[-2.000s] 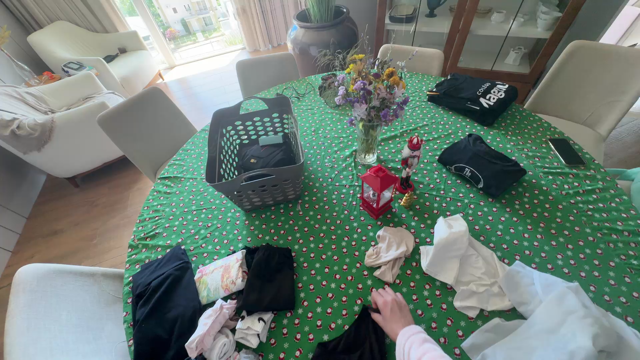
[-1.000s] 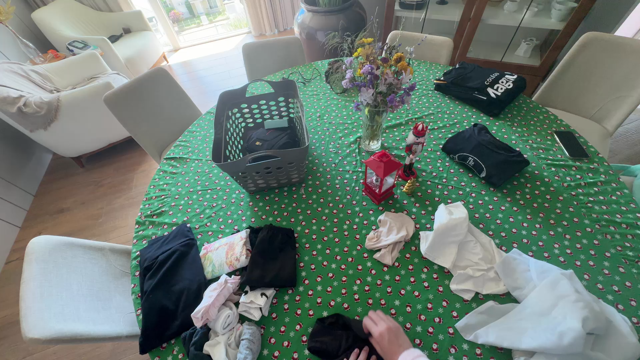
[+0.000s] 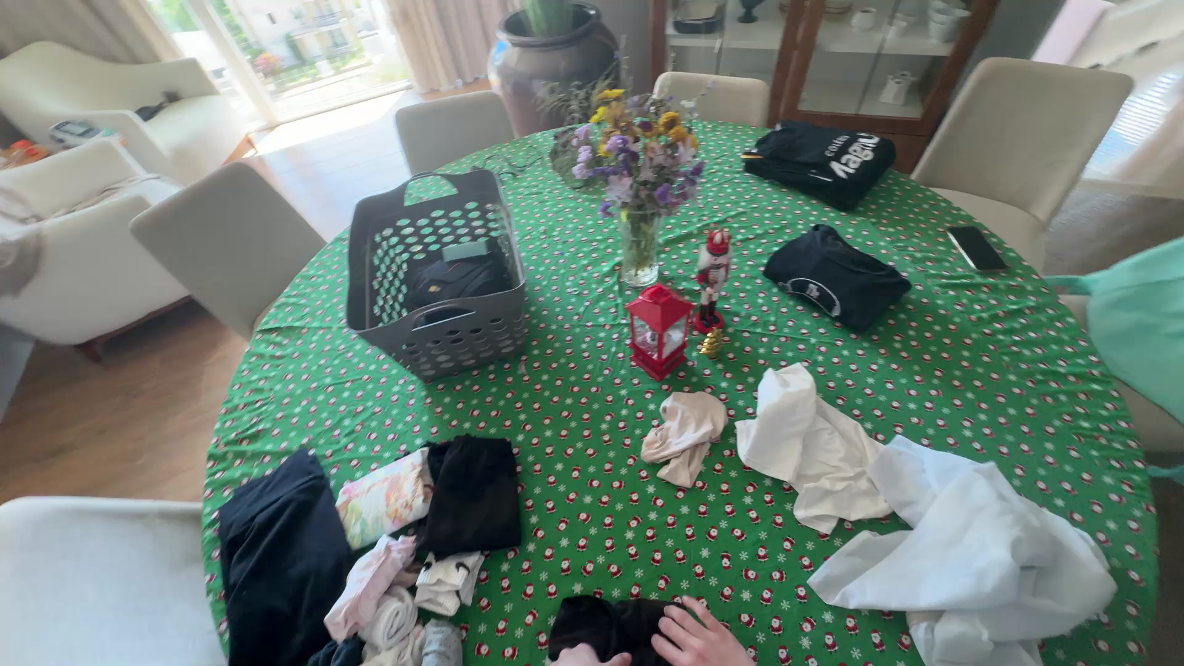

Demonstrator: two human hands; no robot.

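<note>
At the bottom edge of the head view lies a bunched black cloth (image 3: 638, 618). My right hand (image 3: 698, 638) rests on its right side with fingers spread over it. My left hand (image 3: 590, 655), mostly cut off by the frame's edge, touches its lower left part; whether its fingers grip is hidden. To the left are a folded black garment (image 3: 474, 495), a folded floral cloth (image 3: 387, 498), a dark navy garment (image 3: 277, 555) and several rolled socks (image 3: 388, 618). A crumpled beige cloth (image 3: 686, 435), a cream cloth (image 3: 809, 449) and a large white cloth (image 3: 980, 546) lie to the right.
A grey plastic laundry basket (image 3: 439, 324) holds dark clothing. Near the green tablecloth's middle stand a glass vase of flowers (image 3: 640, 245), a red lantern (image 3: 659, 333) and a nutcracker figure (image 3: 712, 277). Folded black garments (image 3: 837, 277) and a phone (image 3: 976, 248) lie at right.
Two seconds ago only my right hand showed, on the spread black cloth; now both hands are at it and it is bunched more compactly. The other clothes have not plainly moved.
</note>
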